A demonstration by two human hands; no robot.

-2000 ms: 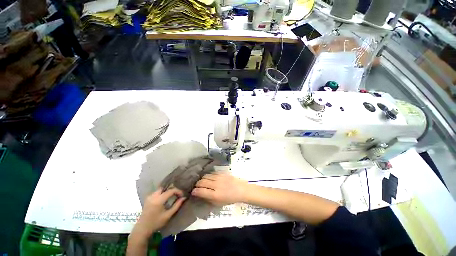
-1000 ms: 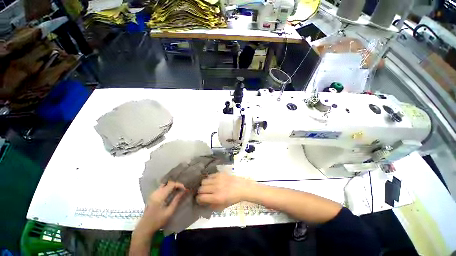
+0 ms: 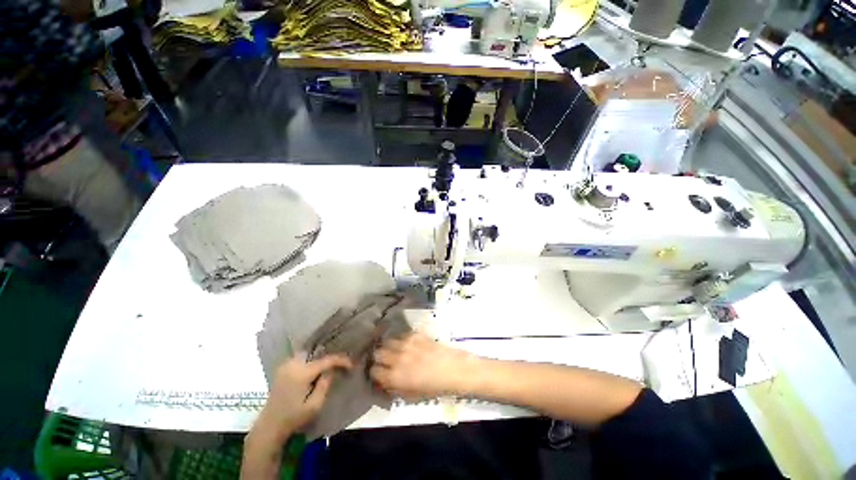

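Observation:
Light grey cut pieces [image 3: 328,286] lie on the white table left of the sewing machine's needle area. A darker brown-grey bunched piece [image 3: 352,328] lies on top of them. My left hand [image 3: 305,384] pinches the bunched material at its lower left, thumb and fingers closed on it. My right hand [image 3: 408,366] is closed on its right side, with fingertips hidden in the folds. A stack of grey cut pieces [image 3: 249,234] lies apart at the back left. The white sewing machine [image 3: 601,244] stands to the right, its needle end just beyond the pieces.
A printed ruler [image 3: 202,399] runs along the table's front edge. Black pieces [image 3: 733,356] lie at the right. A green crate [image 3: 75,445] is below the left front. A person [image 3: 80,173] is at the far left. Yellow-edged piles [image 3: 347,26] lie on a table behind.
A person has come into view at the far left. My hands have shifted slightly on the bunched piece, and its folds have changed a little. The stack stays in place.

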